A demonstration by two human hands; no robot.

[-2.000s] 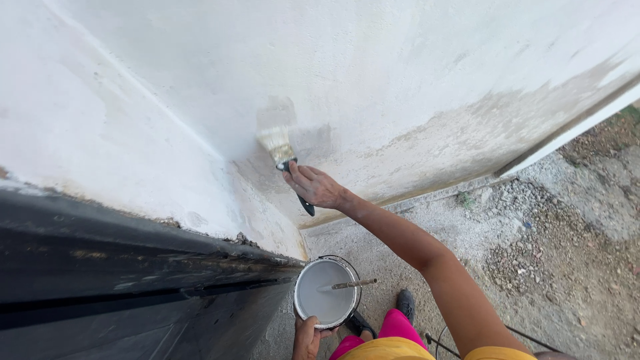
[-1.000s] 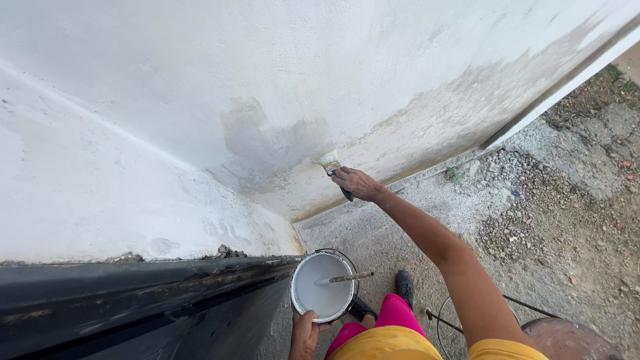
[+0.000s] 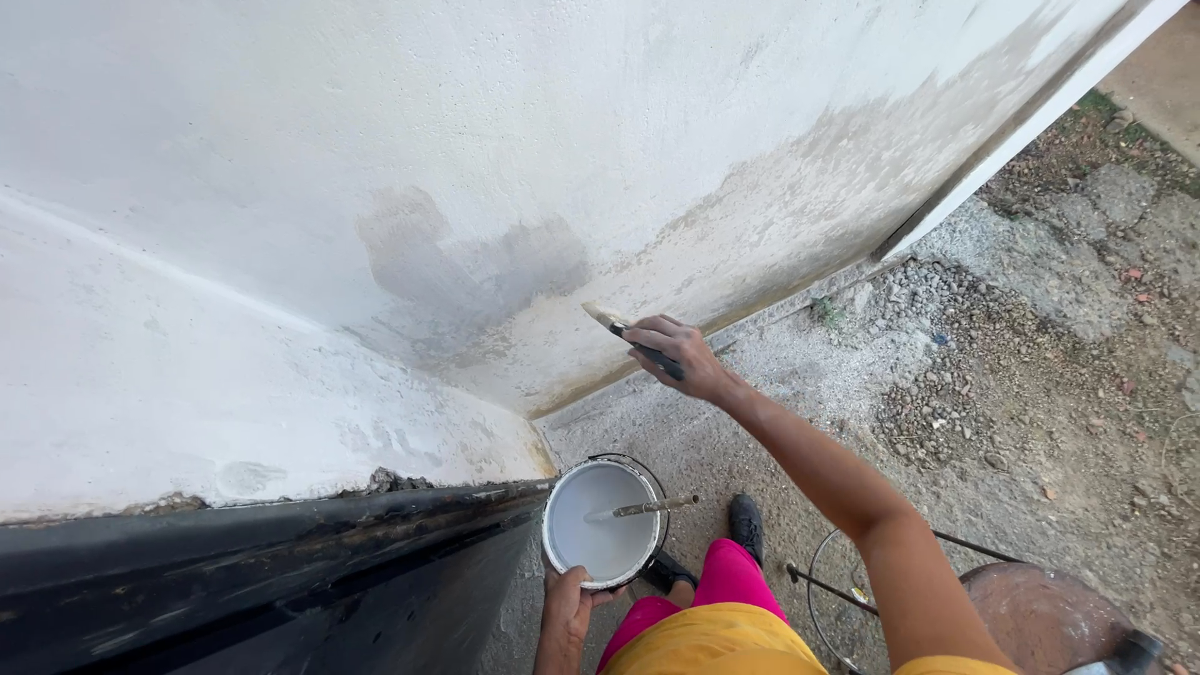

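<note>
My right hand [image 3: 682, 354] grips the dark handle of a paintbrush [image 3: 607, 319], whose pale bristles point up and left near the lower part of the white wall [image 3: 525, 122]. Whether the bristles touch the wall I cannot tell. My left hand [image 3: 570, 600] holds the rim of a round bucket [image 3: 553, 539] of whitish liquid, with my thumb over the edge. A stick [image 3: 656, 505] stands slanted in the liquid and leans past the rim. Damp-looking grey patches [image 3: 469, 267] mark the wall above and left of the brush.
A black ledge or panel [image 3: 234, 572] runs along the lower left under a whitish wall. Gravel and rough ground [image 3: 994, 375] spread at the right. A wheelbarrow-like rusty pan [image 3: 1041, 614] and a thin metal hoop [image 3: 814, 600] lie at the lower right, near my shoes [image 3: 745, 525].
My right hand with the brush has moved right and down from the wall's corner area, where it was two seconds ago. Grey patches show where it was. My left hand still holds the bucket.
</note>
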